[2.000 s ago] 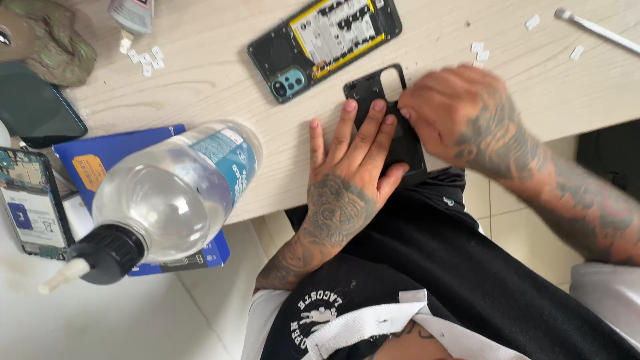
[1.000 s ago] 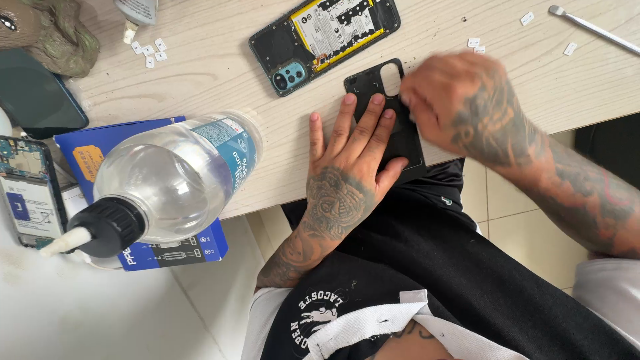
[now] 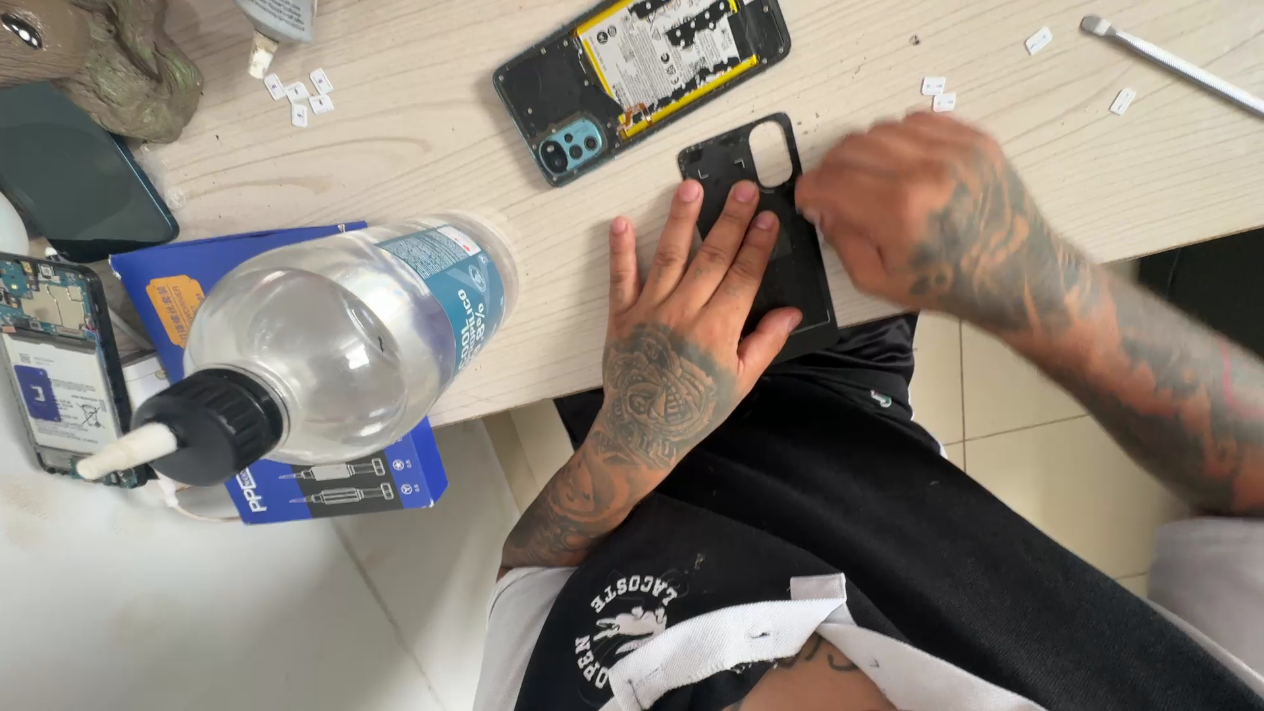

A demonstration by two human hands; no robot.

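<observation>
A black phone back cover (image 3: 729,156) with an oval camera cutout lies inner side up at the table's front edge. My left hand (image 3: 681,326) is spread flat on it, fingers apart, pressing it against the table. At the cover's right long edge is my right hand (image 3: 889,212), blurred, with its fingers curled in; whether they pinch anything is hidden. Beyond the cover lies an opened phone (image 3: 553,94), its battery (image 3: 662,54) edged in yellow and its blue camera module at the near left corner.
A large clear bottle (image 3: 326,346) with a black cap stands at left over a blue box (image 3: 425,469). Another opened phone (image 3: 59,365), a dark phone (image 3: 74,168) and a brown figurine (image 3: 138,69) are farther left. Small white tags (image 3: 296,91) and a metal tool (image 3: 1175,64) lie on the table (image 3: 415,148).
My right hand has shifted slightly along the cover's right edge. The left hand stays spread on the cover.
</observation>
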